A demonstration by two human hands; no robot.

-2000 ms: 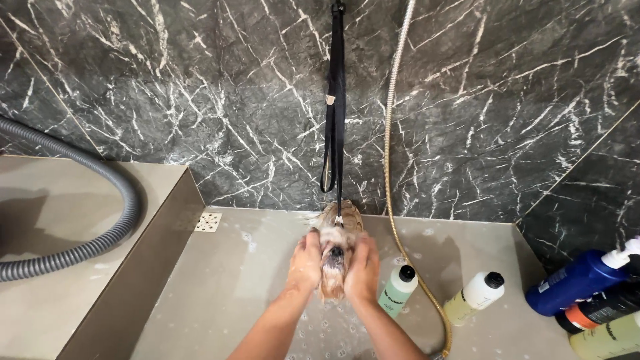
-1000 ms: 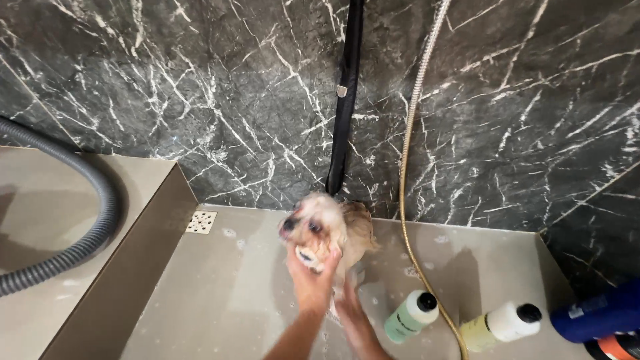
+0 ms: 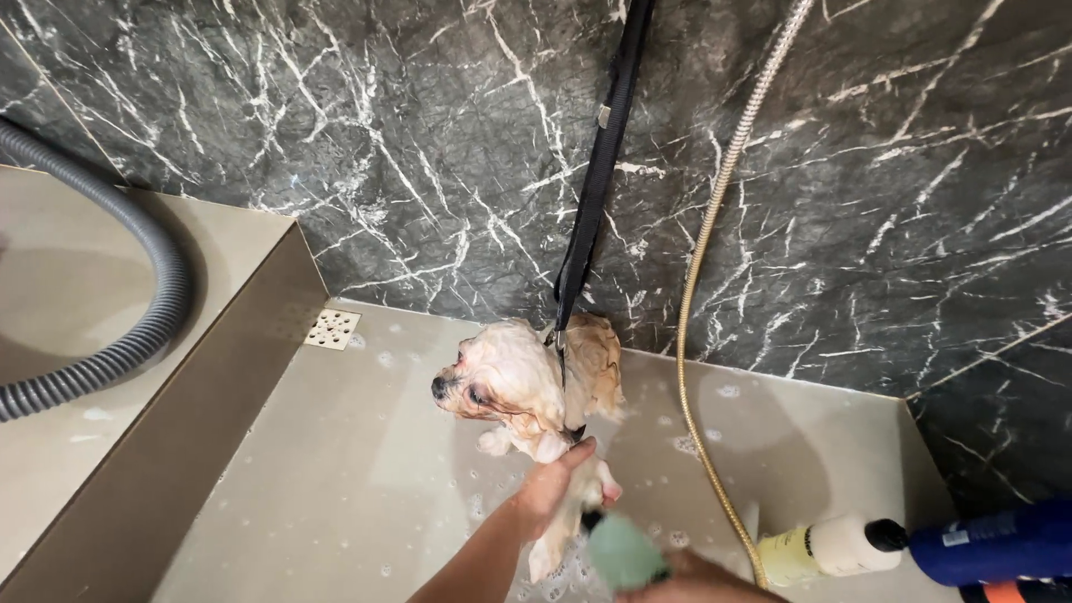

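A small wet dog (image 3: 511, 377) with pale, tan-tinged fur faces left near the back wall of the wash basin. A black leash (image 3: 595, 184) runs from its neck up the wall. My left hand (image 3: 557, 481) is at the dog's chest and front leg; its fingertips are partly hidden. At the bottom, my right hand (image 3: 682, 578) holds a green bottle (image 3: 621, 553) with a black cap, blurred and tilted toward the dog's front legs.
A metal shower hose (image 3: 695, 285) hangs down right of the dog. Farther right lie a pale yellow and white bottle (image 3: 829, 548) and a blue bottle (image 3: 997, 540). A drain cover (image 3: 332, 328) sits at the back left, and a grey corrugated hose (image 3: 159, 268) rests on the left ledge.
My right hand has left the dog and taken up the green bottle, which stood on the basin floor. My left hand has moved from the dog's chin to its chest.
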